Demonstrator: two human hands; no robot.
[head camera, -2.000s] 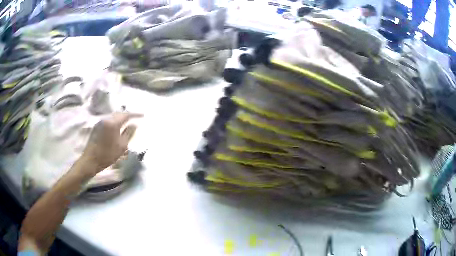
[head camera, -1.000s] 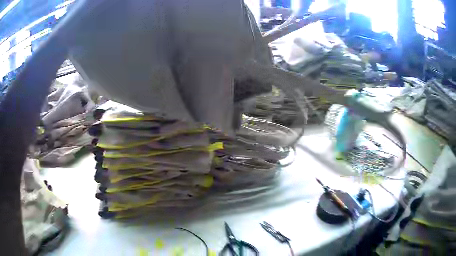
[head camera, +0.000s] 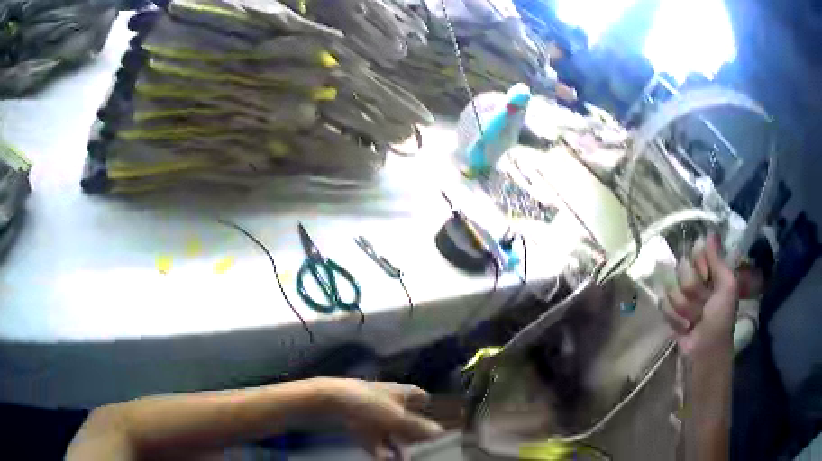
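Note:
A beige bag body (head camera: 527, 396) with yellow binding tape (head camera: 487, 357) lies below the table's front edge at the lower right. Its pale handles (head camera: 698, 106) loop up at the right. My left hand (head camera: 383, 416) is at the bottom centre, blurred, its fingers closing on a beige edge of the bag. My right hand (head camera: 703, 288) is raised at the right, fingers curled on the bag's strap; the exact grip is unclear. Dark-teal scissors (head camera: 327, 277) and grey thread snips (head camera: 379, 256) lie on the table. A pen-like tool (head camera: 475, 232) rests on a round black block (head camera: 457, 249).
A stack of beige bags (head camera: 234, 112) with yellow edges stands on the white table (head camera: 117, 302). A light blue bottle-like object (head camera: 497, 135) stands near a metal chain (head camera: 525, 194) at the right. Yellow scraps (head camera: 194, 246) and a black cord (head camera: 270, 257) lie near the front.
The view has swung right and down. The bag has come down from in front of the view to below the table edge. Both hands now show at it.

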